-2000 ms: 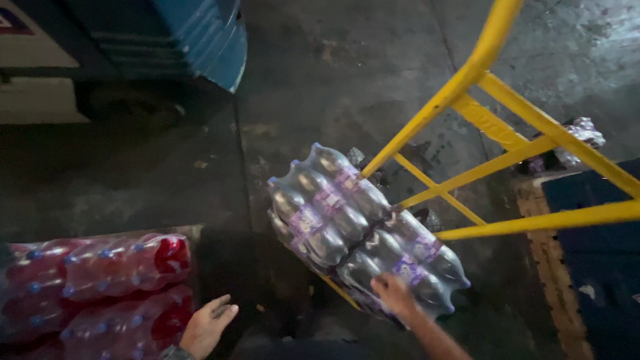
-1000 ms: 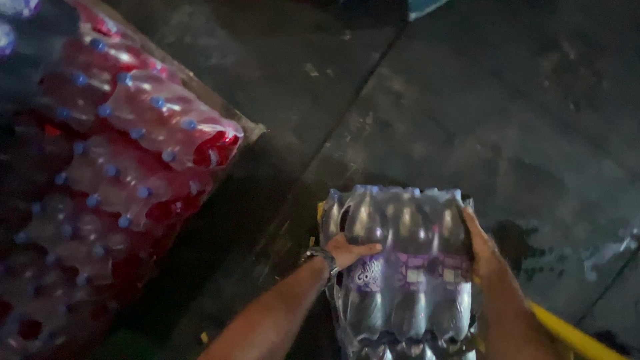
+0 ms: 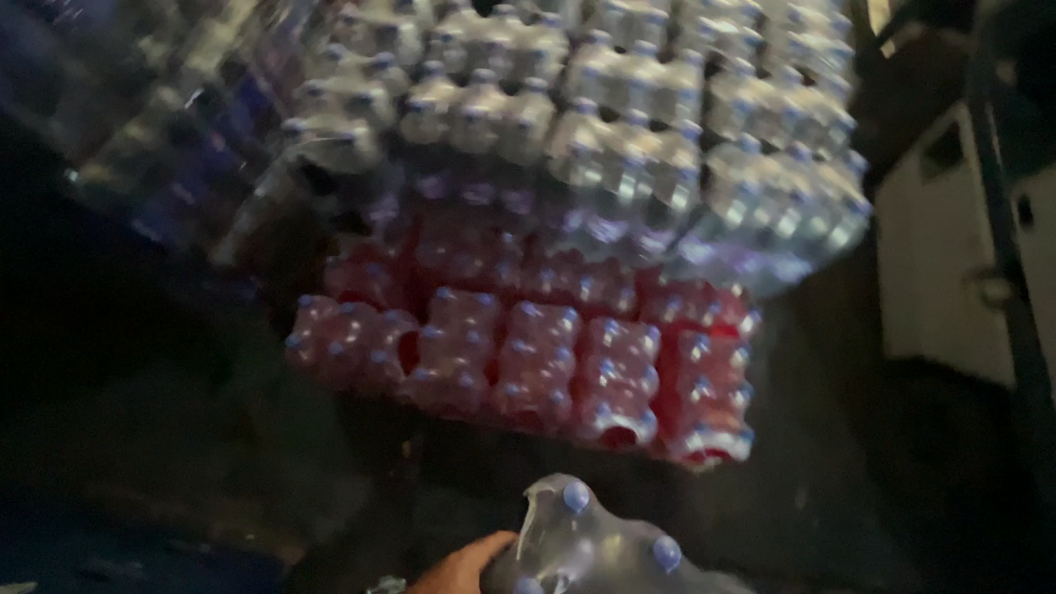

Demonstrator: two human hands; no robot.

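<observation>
At the bottom of the head view, a shrink-wrapped pack of clear plastic bottles with blue caps (image 3: 598, 544) is close to the camera. My left hand (image 3: 470, 568) grips its left side, the fingers partly hidden behind the film, with a shiny band at the wrist. My right hand is out of the frame. Beyond the pack, several shrink-wrapped packs of red-filled bottles (image 3: 536, 363) stand side by side. Behind and above them rise stacked packs of clear bottles with purple labels (image 3: 635, 157).
More wrapped bottle packs (image 3: 190, 107) stand at the upper left, blurred. Pale panels (image 3: 945, 256) stand at the right. Dark floor (image 3: 825, 495) runs in front of the red packs, and a blue surface (image 3: 124, 544) lies at the lower left.
The view has swung toward the stacked packs. Both hands, apart at first, came to the sides of a clear-bottle pack; that pack's top is now near the camera, and the yellow hand truck has left view.
</observation>
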